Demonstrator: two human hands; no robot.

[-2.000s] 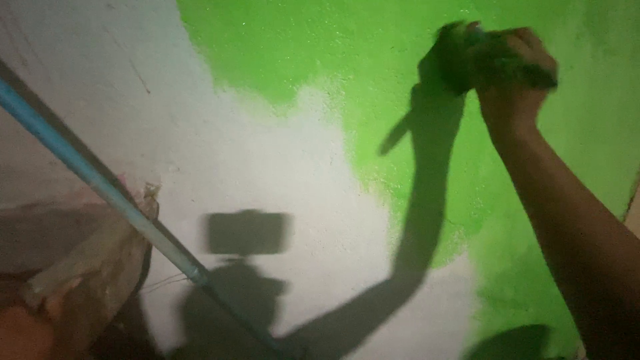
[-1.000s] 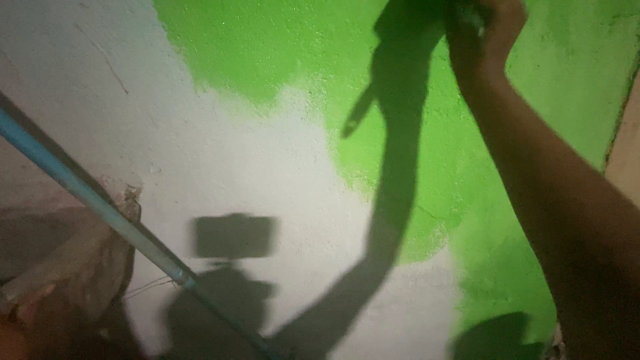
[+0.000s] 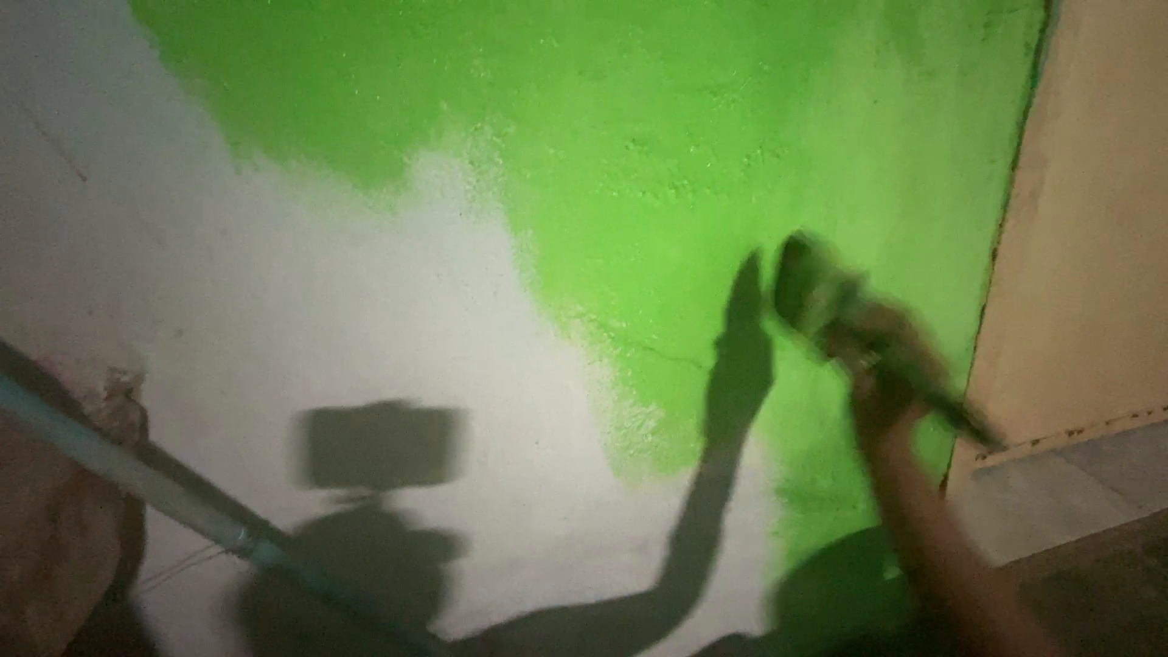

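My right hand point(image 3: 890, 360) is closed round the handle of a paintbrush point(image 3: 808, 292), blurred by motion. Its wide, dark head points up and left over the green-painted part of the wall point(image 3: 639, 155), and the handle's end sticks out to the lower right. Whether the bristles touch the wall cannot be told. Left of a ragged paint edge the wall is whitish point(image 3: 365, 292). The arm's shadow falls on the wall left of the brush. My left hand is not in view.
A bluish pipe or pole point(image 3: 128, 470) slants across the lower left, in front of a rough brownish object point(image 3: 55, 529). On the right, past the wall's edge, stands a beige surface point(image 3: 1086, 228) with a grey strip point(image 3: 1086, 493) beneath. Shadows of a head and a mounted device lie low on the wall.
My right hand has come down from high on the green area, where the top of the view cut it off a second ago. The brush now shows more fully. The view has shifted somewhat rightward.
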